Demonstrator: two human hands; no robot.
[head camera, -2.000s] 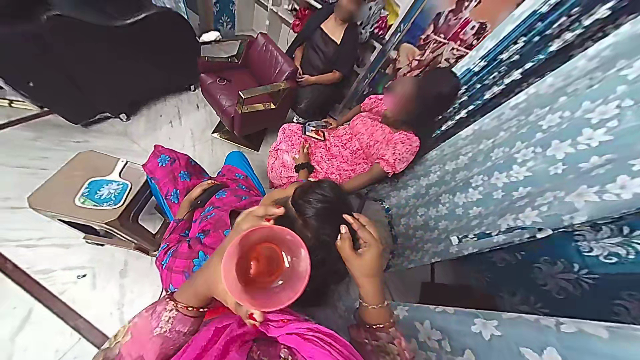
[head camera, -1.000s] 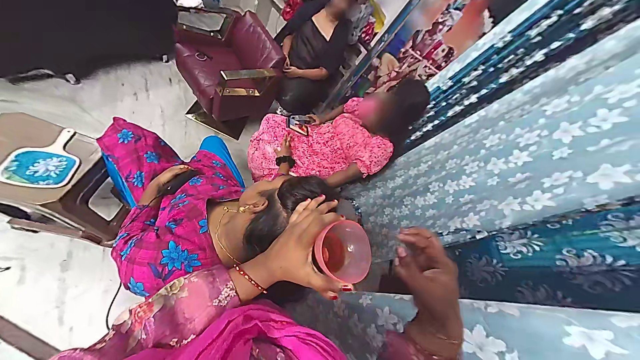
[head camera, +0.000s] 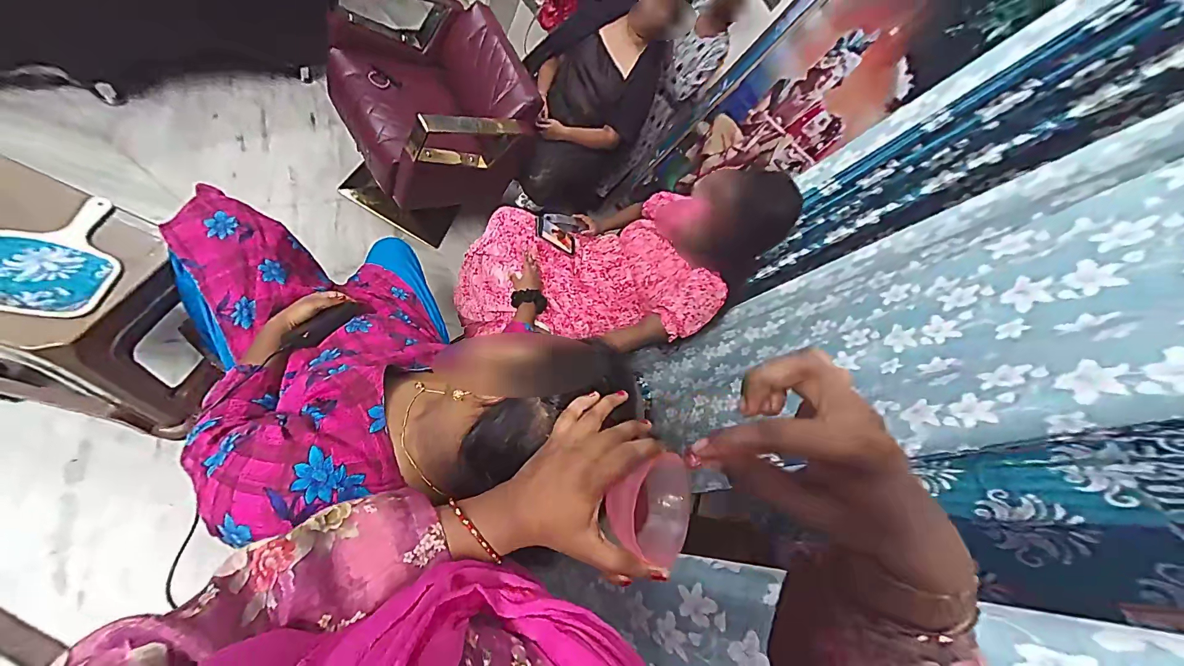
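Observation:
My left hand (head camera: 573, 481) holds a translucent pink plastic cup (head camera: 661, 518), tilted on its side, between thumb and fingers. Its other fingers lie on the dark hair (head camera: 504, 439) of a seated person in a magenta dress with blue flowers. Reddish contents show faintly inside the cup. My right hand (head camera: 805, 435) is raised just right of the cup, fingers bent, with a fingertip by the cup's rim. Whether anything small is between its fingers cannot be told.
A person in a pink dress (head camera: 592, 287) sits close beyond, holding a phone (head camera: 557, 233). Another person in black (head camera: 592, 102) sits beside a maroon salon chair (head camera: 425, 102). A brown stool (head camera: 120, 351) bears a white-handled mirror or board (head camera: 57, 264). Floral curtains (head camera: 980, 314) hang at right.
The cup has gone from facing up, two seconds ago, to tilted on its side, and my left hand has come onto the hair. My right hand has moved from the hair to beside the cup.

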